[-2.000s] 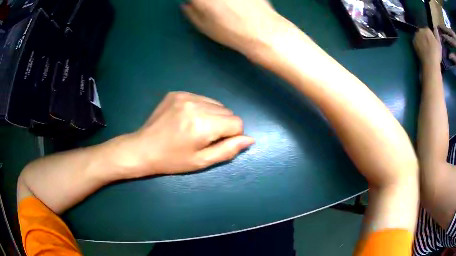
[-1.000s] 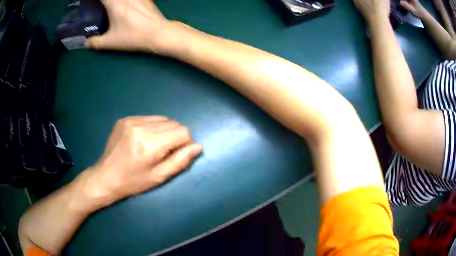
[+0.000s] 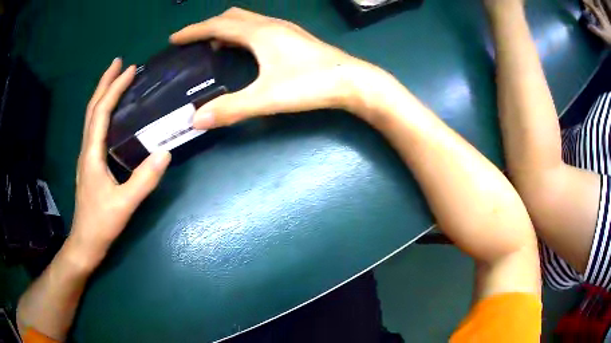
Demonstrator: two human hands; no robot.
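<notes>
A black retail box (image 3: pixel 171 84) with small white print and a white label on its near side is at the upper left of the head view, over the green table. It looks closed. My left hand (image 3: pixel 110 161) grips its left end, thumb at the near side by the label and fingers along the far left. My right hand (image 3: pixel 268 70) grips its right end, thumb on the label's right end and fingers over the far side. The palms hide the box's ends. Whether it touches the table I cannot tell.
Dark stacked boxes (image 3: pixel 27 221) stand at the left edge, one with a white label. A black open box (image 3: pixel 378 10) is cut off at the top. Another person's arm (image 3: pixel 536 114) and striped top (image 3: pixel 599 194) are at the right. The green table's curved edge (image 3: pixel 335 287) runs below.
The black box has come from the upper left towards me, its white label now facing me. My left hand has risen from the table and taken hold of it. My right hand still holds it.
</notes>
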